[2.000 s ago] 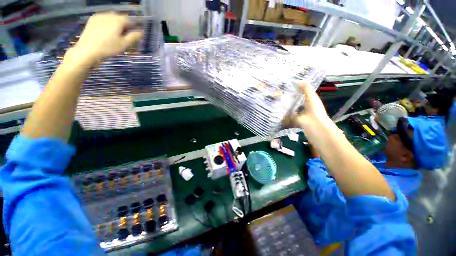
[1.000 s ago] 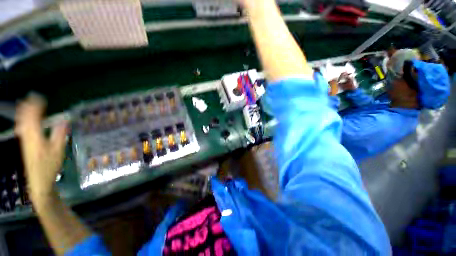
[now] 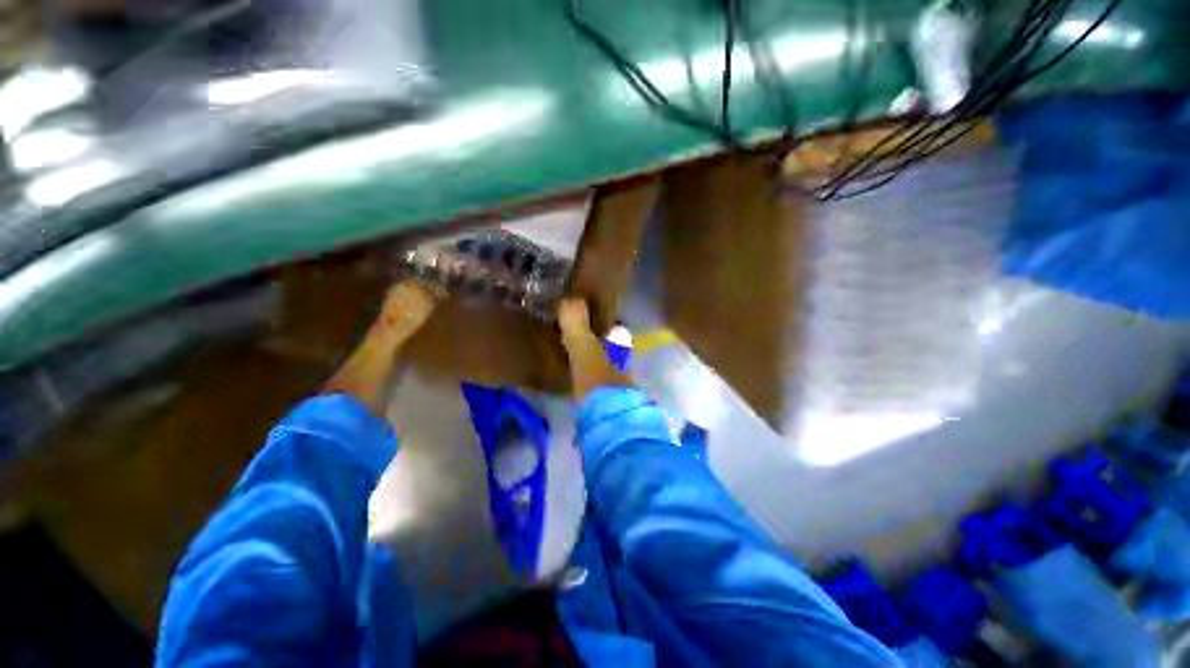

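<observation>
A clear blister tray (image 3: 486, 265) with dark parts in its pockets lies low under the bench edge, at a brown cardboard carton (image 3: 503, 342). My left hand (image 3: 407, 308) is at the tray's left end and my right hand (image 3: 574, 318) is at its right end. Both hands appear closed on the tray's edge; the fingertips are small and blurred. The bench hides the far side of the carton.
The green bench edge (image 3: 522, 144) curves across above my hands, with thin black cables (image 3: 724, 78) hanging over it. Another open carton (image 3: 731, 261) with stacked pale trays (image 3: 900, 287) stands right. A blue stool (image 3: 513, 470) is below, between my arms. A blue sleeve or smock (image 3: 1109, 202) is at right.
The view has turned down from the bench top to the floor and cartons. Both my hands, earlier raised and apart, are now low together at the tray under the bench edge.
</observation>
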